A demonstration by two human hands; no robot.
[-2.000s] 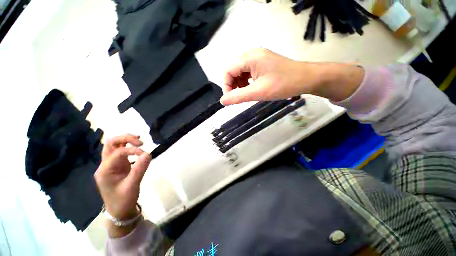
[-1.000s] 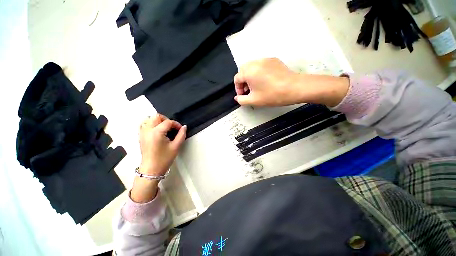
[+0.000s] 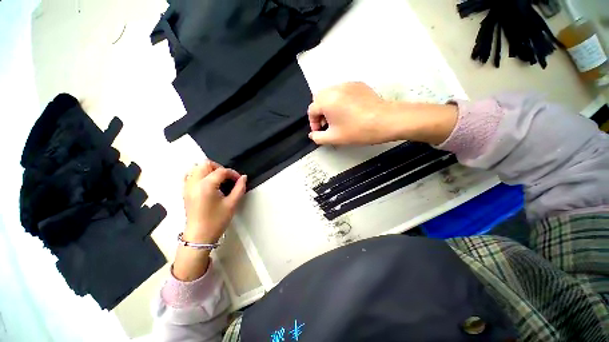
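Note:
A black cut panel lies on the pale board at upper centre, its lower edge towards me, on a looser black heap. A narrow black strip lies along that edge. My left hand pinches the strip and panel edge at the left end, thumb against fingers. My right hand pinches the right end the same way. The fingertips hide both ends. Several black strips lie in a parallel row below my right hand; my right wrist and sleeve cover their far ends.
A stack of black panels with stepped tabs lies at left. A bundle of loose black strips lies at upper right, beside a labelled bottle of amber liquid. Dark smudges mark the board. Something blue is below the table edge.
Two seconds ago the strip was stretched between both hands by the panel's edge. Now it lies along that edge, with both hands down on it. Since one second ago the hands have barely moved.

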